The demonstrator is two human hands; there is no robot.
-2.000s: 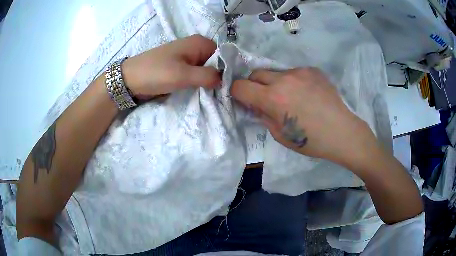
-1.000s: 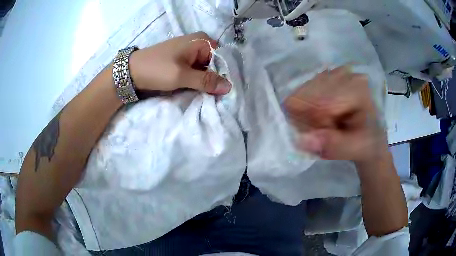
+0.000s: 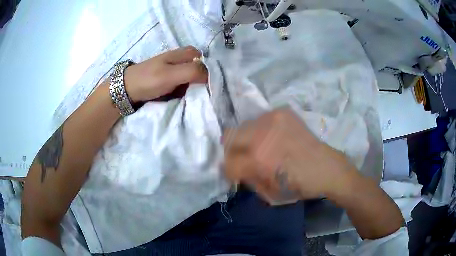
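Note:
White garment panels (image 3: 150, 175) cover the machine table and hang over my lap. My left hand (image 3: 172, 72) is shut on the cloth at the raised seam edge, just left of and below the presser foot (image 3: 228, 39). Its fingertips are partly hidden in the folds. My right hand (image 3: 265, 155) is motion-blurred over the seam area near the table's front edge; whether it holds cloth cannot be told. The right panel (image 3: 300, 65) lies spread under the machine head. Loose threads (image 3: 226, 212) hang at the lower seam end.
The white sewing machine arm (image 3: 395, 35) with blue lettering stands at the upper right. A cream ribbed knob (image 3: 284, 34) sits near its head. Orange scissor handles (image 3: 421, 92) lie at the right. The white table (image 3: 45, 75) with a ruler edge extends left. White cloth hangs at lower right.
My right hand first lifted off the seam to the right, then came back left and lower toward me. My left hand stays on the cloth, shifted slightly left. The right panel has more folds.

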